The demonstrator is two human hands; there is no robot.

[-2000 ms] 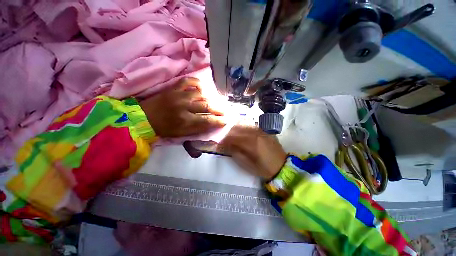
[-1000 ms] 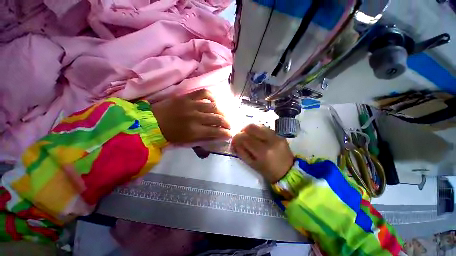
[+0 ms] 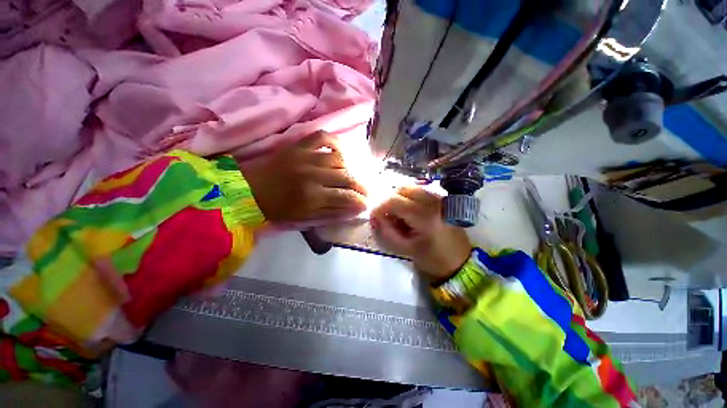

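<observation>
Pink cloth (image 3: 351,131) runs from the heap at the left to the brightly lit presser foot and needle area (image 3: 392,169). My left hand (image 3: 307,182) lies on the cloth just left of the foot, fingers bent and pressing it down. My right hand (image 3: 418,227) is just in front of the foot, fingers curled together at the cloth's near edge. The glare and my fingers hide the cloth edge and the needle tip. A dark knurled knob (image 3: 461,209) stands right of the foot.
The white machine head (image 3: 494,88) with blue stripe is above my hands. A large pink heap (image 3: 183,80) fills the left. Scissors with gold-yellow handles (image 3: 564,267) and a green and dark tool (image 3: 586,215) lie right. A ruler strip (image 3: 319,319) follows the table's front edge.
My right hand was blurred and nearer the foot, then drew its fingers together at the cloth edge. The machine has shifted right in view as the camera moved. My left hand stays on the cloth.
</observation>
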